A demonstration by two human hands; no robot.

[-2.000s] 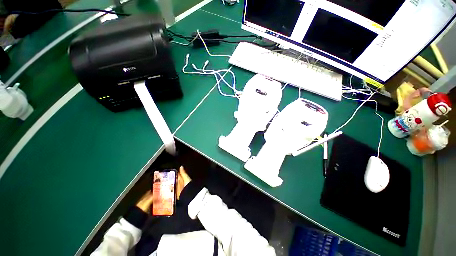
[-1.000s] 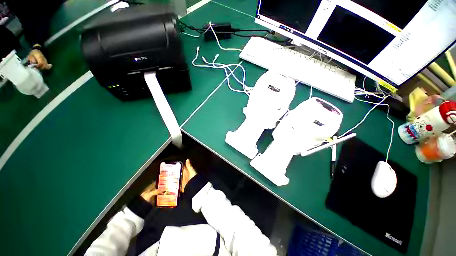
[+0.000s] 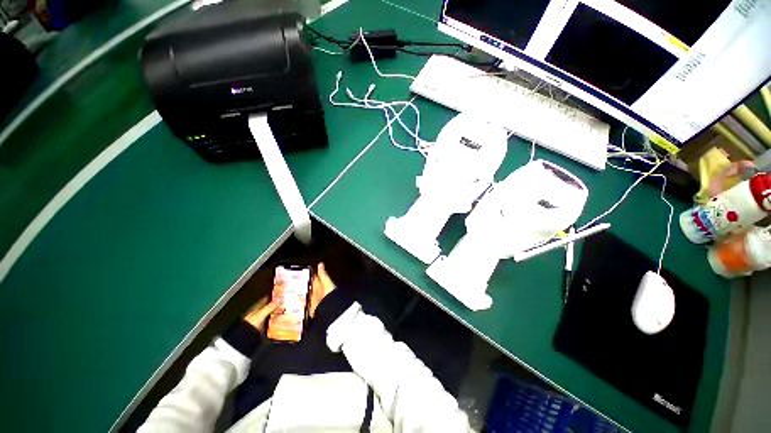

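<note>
A smartphone (image 3: pixel 289 303) with a lit, reddish-white screen is held below the bench edge, low and left of centre. My left hand (image 3: pixel 260 314) grips its left side, with the thumb at the screen's edge. My right hand (image 3: pixel 320 289) holds its right side. Two white cameras, the left one (image 3: pixel 465 161) and the right one (image 3: pixel 533 207), lie side by side on the green bench in front of the keyboard (image 3: pixel 516 106). A thin white antenna sticks out from the right one.
A black label printer (image 3: pixel 237 84) stands left, its paper strip (image 3: pixel 279 173) hanging over the bench edge. White cables tangle beside the cameras. Right are a pen (image 3: pixel 569 269), black mouse pad (image 3: pixel 592 338), white mouse (image 3: pixel 653 303), monitor (image 3: pixel 609 59) and bottle (image 3: pixel 729 211). A blue crate (image 3: pixel 541 410) is below.
The view has shifted, so the bench things appear further right and slightly higher. The other person's hand and the white object at far left are out of view. Both hands still hold the phone.
</note>
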